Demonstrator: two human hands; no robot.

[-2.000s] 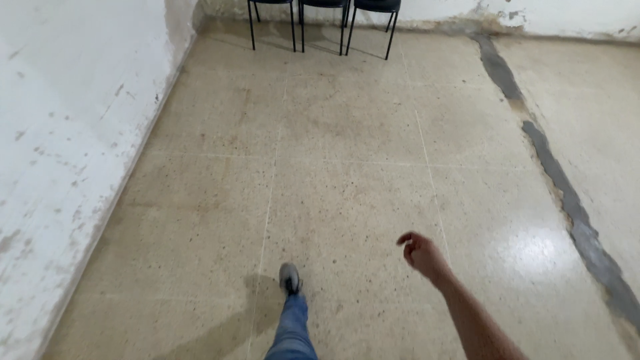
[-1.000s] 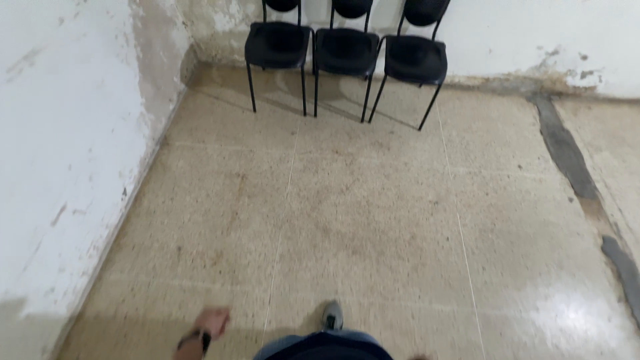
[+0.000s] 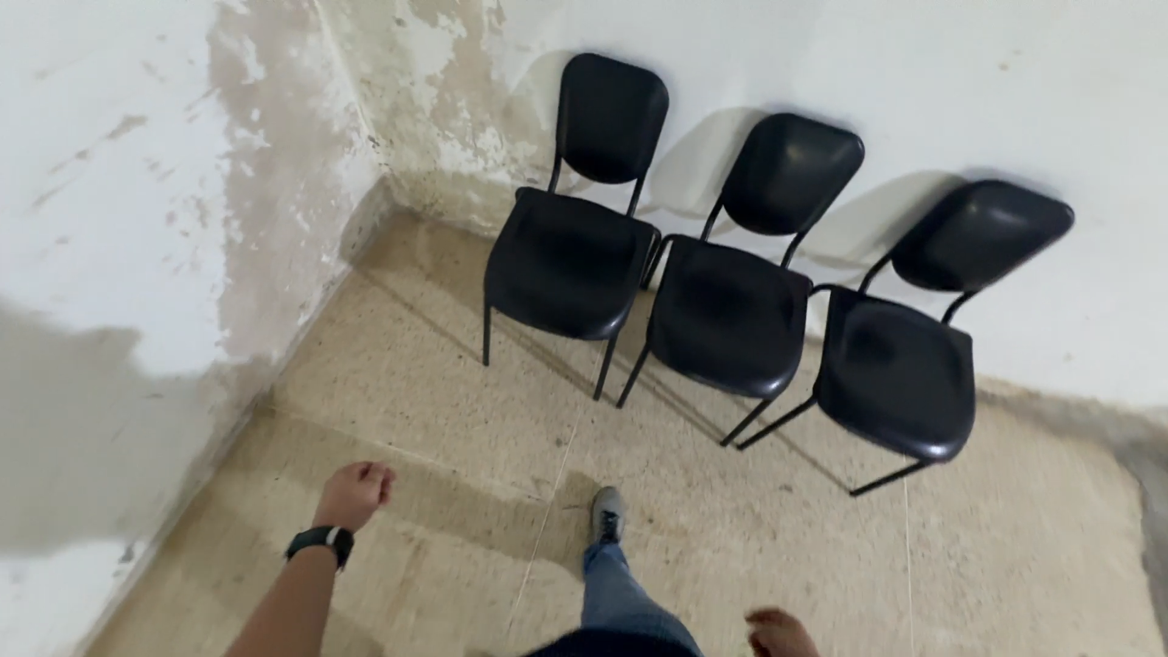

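My left hand, with a dark watch on its wrist, is held over the floor at lower left. Its fingers are loosely curled and nothing shows in them. My right hand enters at the bottom edge, blurred and partly cut off, with no object seen in it. Three black padded chairs with metal frames stand side by side in front of me: the left chair, the middle chair and the right chair. Neither hand touches them.
Behind the chairs runs a white wall, and a wall with peeling paint rises at left; they meet in a corner. One shoe is on the stone-tile floor. A grey patched strip crosses the floor at far right.
The view has moved closer to the chairs, which now show whole. My left hand has come further into view; it was out of sight two seconds ago.
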